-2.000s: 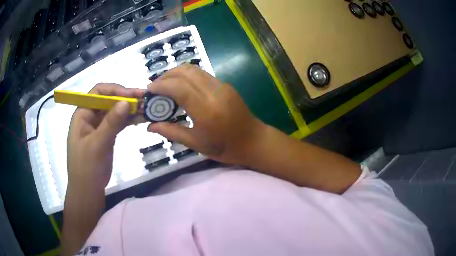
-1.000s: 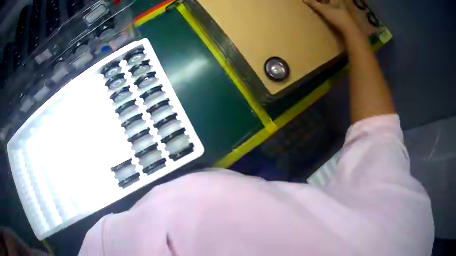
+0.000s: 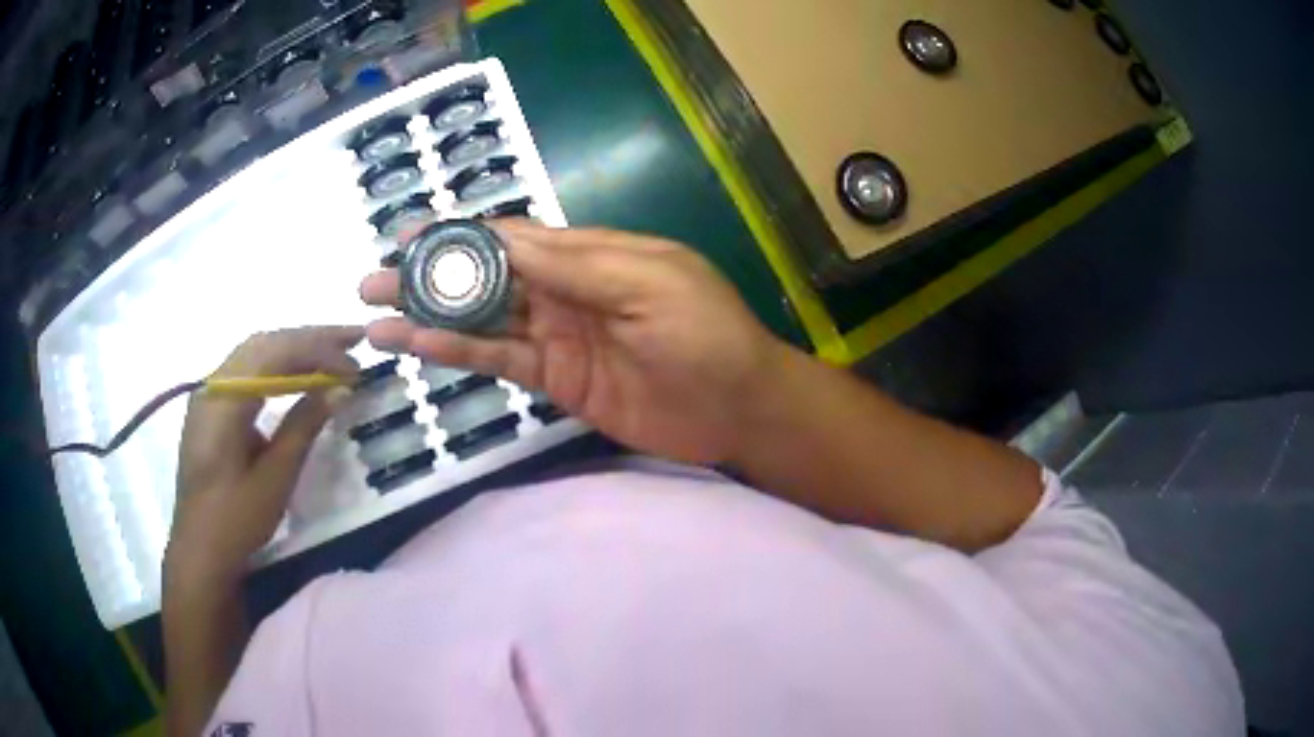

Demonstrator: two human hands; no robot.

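Observation:
My right hand (image 3: 620, 331) holds a round speaker driver (image 3: 457, 275) at its fingertips, palm partly turned up, above the white tray (image 3: 188, 324). The driver has a black rim and a shiny centre that faces me. My left hand (image 3: 238, 461) holds the flat yellow probe (image 3: 274, 385), just left of the driver and apart from it. A dark lead (image 3: 141, 418) runs from the probe's left end over the tray. Drivers (image 3: 483, 180) stand on edge in rows at the tray's right side; my right hand hides some of them.
A brown cardboard sheet (image 3: 807, 87) at the upper right bears loose drivers (image 3: 872, 187), two near its left part and several at its far right. Clear plastic blister trays (image 3: 216, 137) lie at the upper left. The green mat (image 3: 634, 144) has yellow tape edges.
My right hand has come back from the cardboard with a driver in it. My left hand has come into view with the yellow probe. A second loose driver now shows on the cardboard's left part.

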